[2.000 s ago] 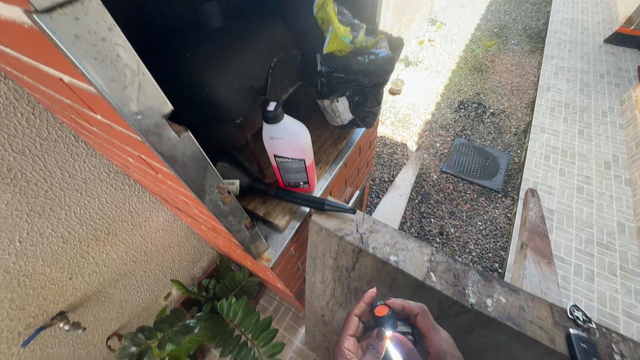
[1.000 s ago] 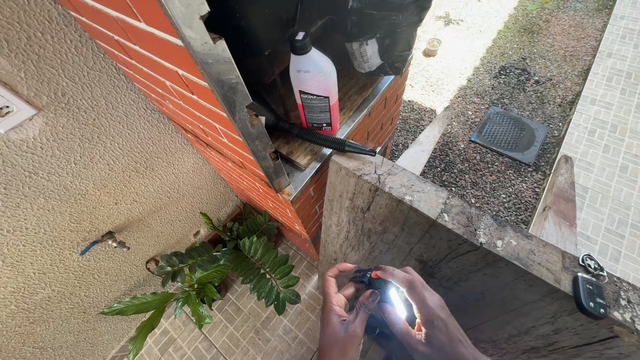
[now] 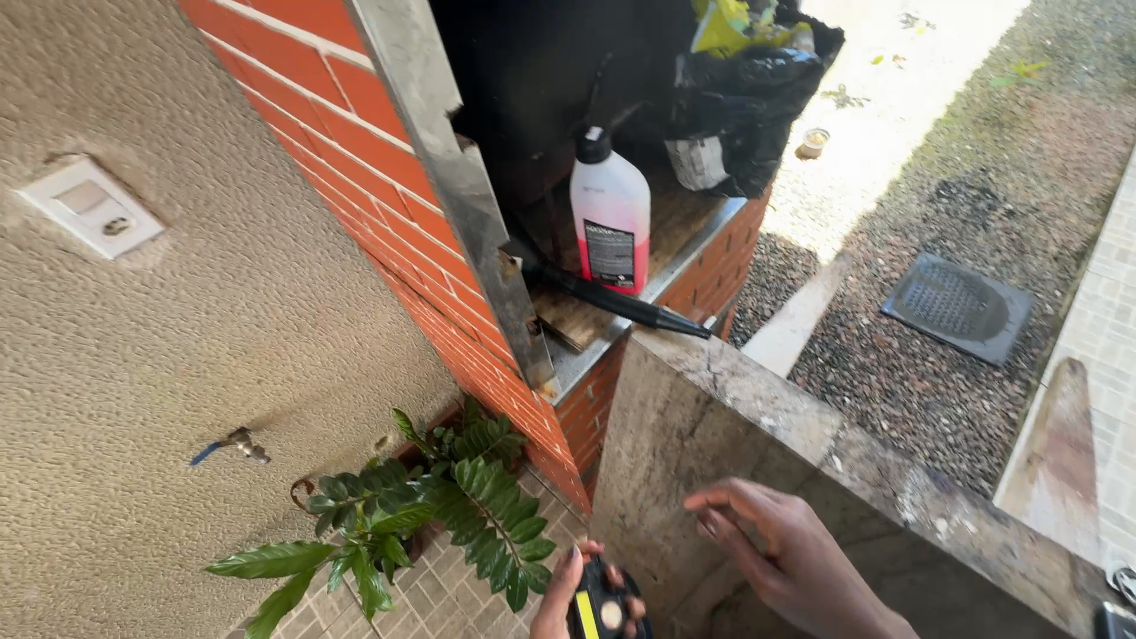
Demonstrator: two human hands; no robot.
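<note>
Low in the view, my left hand (image 3: pixel 568 590) is closed around a small black device (image 3: pixel 605 603) with a yellow strip and a pale round spot; its type is unclear. To its right my right hand (image 3: pixel 781 550) hovers over the stone slab (image 3: pixel 657 470), fingers slightly curled and apart, holding nothing. Beyond the slab, a black tapered nozzle (image 3: pixel 626 306) lies on the ledge with its tip over the slab's corner. A white plastic bottle (image 3: pixel 611 213) with a black cap and pink liquid stands upright behind it.
A black plastic bag (image 3: pixel 745 115) sits on the ledge of the brick structure (image 3: pixel 426 222). Left are a wall tap (image 3: pixel 240 444), a wall socket and switch plate (image 3: pixel 93 209) and a leafy plant (image 3: pixel 488 515). A car key fob (image 3: pixel 1116 619) lies at the slab's right end.
Both hands were together on the black device, which showed a bright light. My right hand has let go and is now apart from it. The view has shifted left.
</note>
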